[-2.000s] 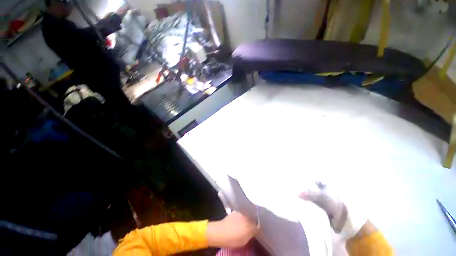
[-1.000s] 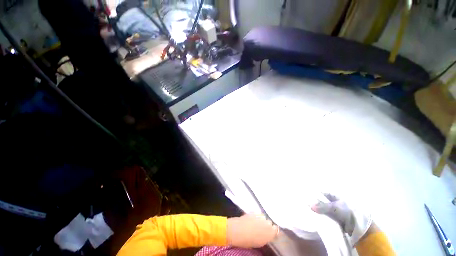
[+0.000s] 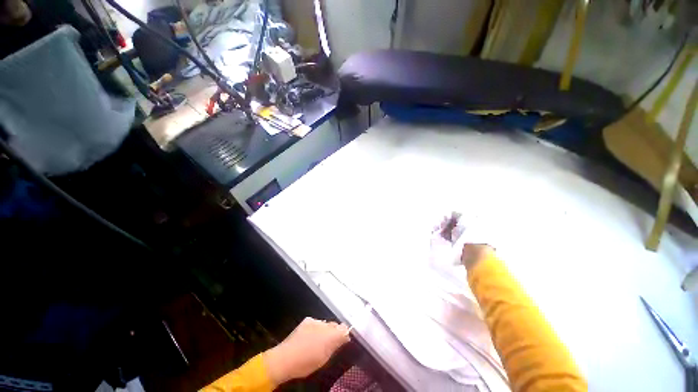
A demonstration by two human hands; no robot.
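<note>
Pale fabric pieces with curved edges [image 3: 398, 325] lie on the white table [image 3: 367, 214] at its near left edge, partly beyond my right forearm. My bare left hand [image 3: 312, 346] is at the table's front edge beside the fabric, with fingers bent; whether it grips an edge is unclear. My right hand [image 3: 451, 233], in a whitish glove, is farther in over the table at the far end of the fabric. It is blurred against the white surface, so its finger shape and any hold are unclear.
Scissors [image 3: 667, 333] lie at the right. A dark padded bolster [image 3: 474, 80] runs along the back, with yellowish tapes [image 3: 670, 184] hanging at the right. A cluttered dark-topped unit [image 3: 229, 145] adjoins the back left. A person's dark sleeve and pale cloth [image 3: 65, 99] are far left.
My right hand has moved forward and left over the table, its sleeve now stretched across the fabric. My left hand has drawn back left to the table edge. The person's pale cloth has come into view.
</note>
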